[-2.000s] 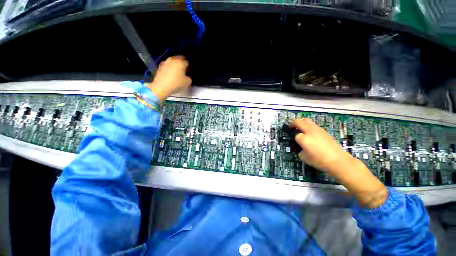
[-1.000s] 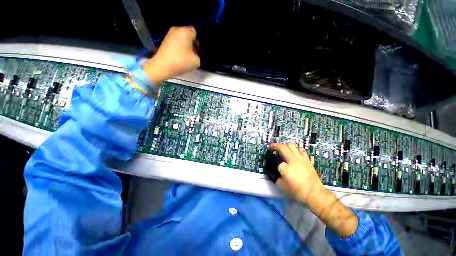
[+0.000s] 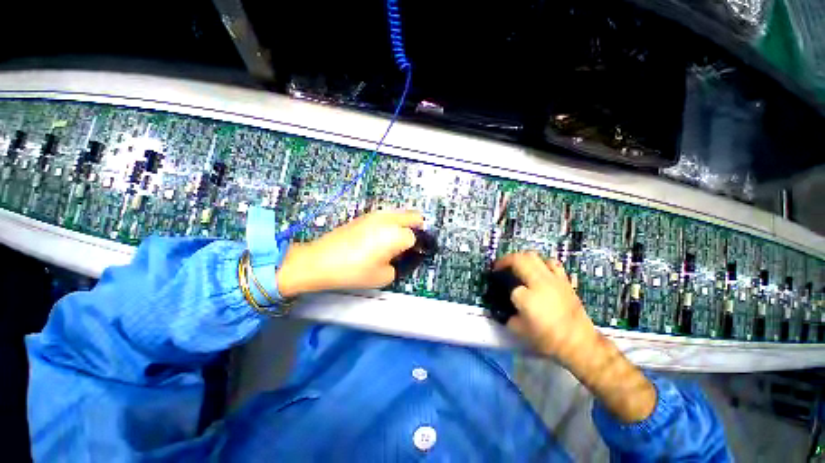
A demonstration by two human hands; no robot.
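Note:
A long row of green circuit boards (image 3: 317,172) lies edge to edge across the view. My left hand (image 3: 362,253) is over the middle boards, thumb and fingertips close together, with black at the tips. My right hand (image 3: 541,303) is just to its right, over the boards' near edge, also with black at thumb and fingertips. I cannot tell whether the black is finger covering or a held part. A light blue wrist strap (image 3: 262,242) and thin gold bangles are on my left wrist.
The white conveyor rails (image 3: 380,316) run along both sides of the boards. A coiled blue cord (image 3: 396,36) hangs down to my left wrist. Behind are dark bins, one with brown glinting pieces (image 3: 602,136), and a crumpled clear bag (image 3: 715,136). A metal bar stands at the upper left.
My left hand has come from the dark bins down and right onto the boards, stretching the blue cord across them. My right hand has moved left and down since the first frame, then barely shifted.

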